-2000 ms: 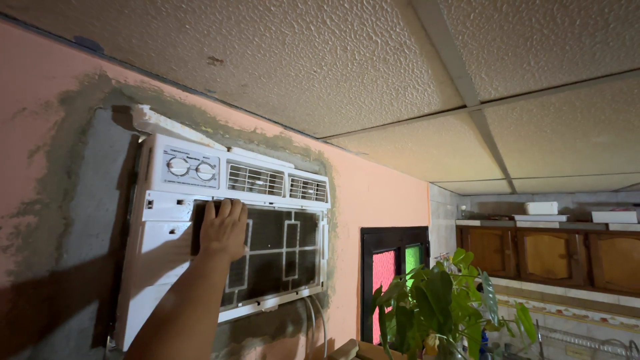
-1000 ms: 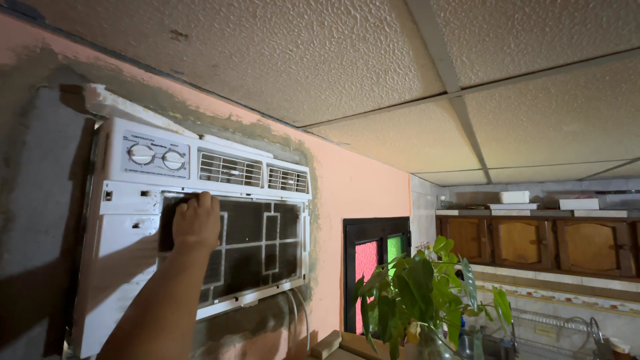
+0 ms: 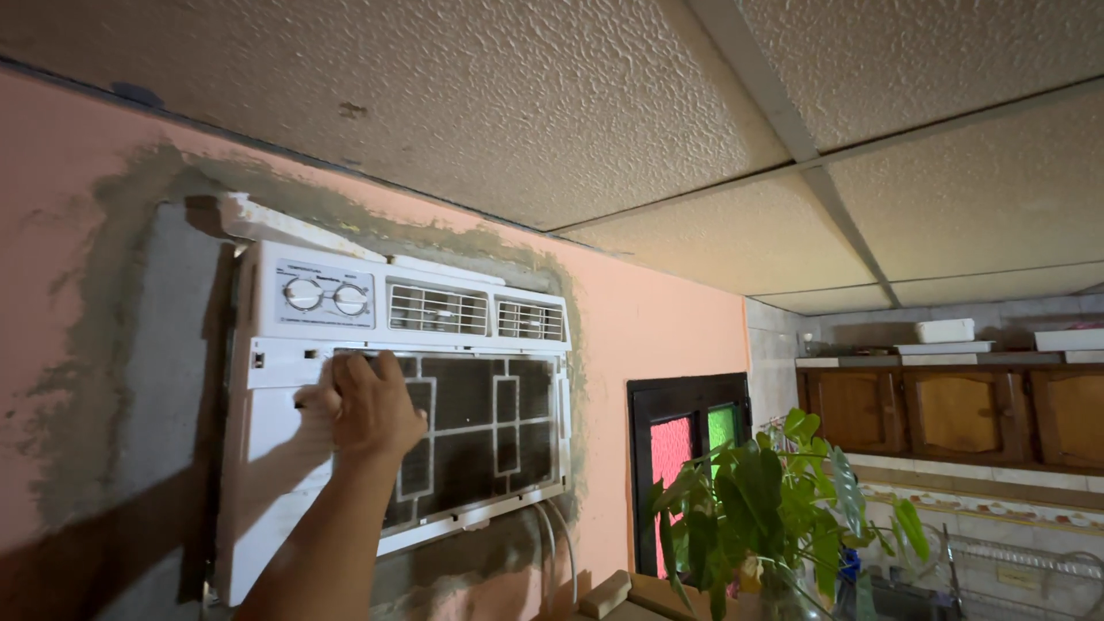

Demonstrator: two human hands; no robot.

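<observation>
A white window air conditioner sits in the wall at the left, its front cover off. Two control knobs and louvred vents are along its top. Below them is a dark mesh air filter with a pale grid frame. My left hand reaches up from the lower left, back of the hand towards the camera. Its bent fingers touch the filter's upper left corner, and one digit points left over the white housing. The hand hides that corner, so its grip is unclear. My right hand is out of view.
Rough cement surrounds the unit, close under a textured ceiling. Cables hang below it. A leafy plant stands by a dark-framed window. Wooden cabinets and a dish rack are at the right.
My left hand stays at the filter's upper left area. Its fingers have shifted, and one digit now reaches out to the left over the housing. The view has swung slightly and back.
</observation>
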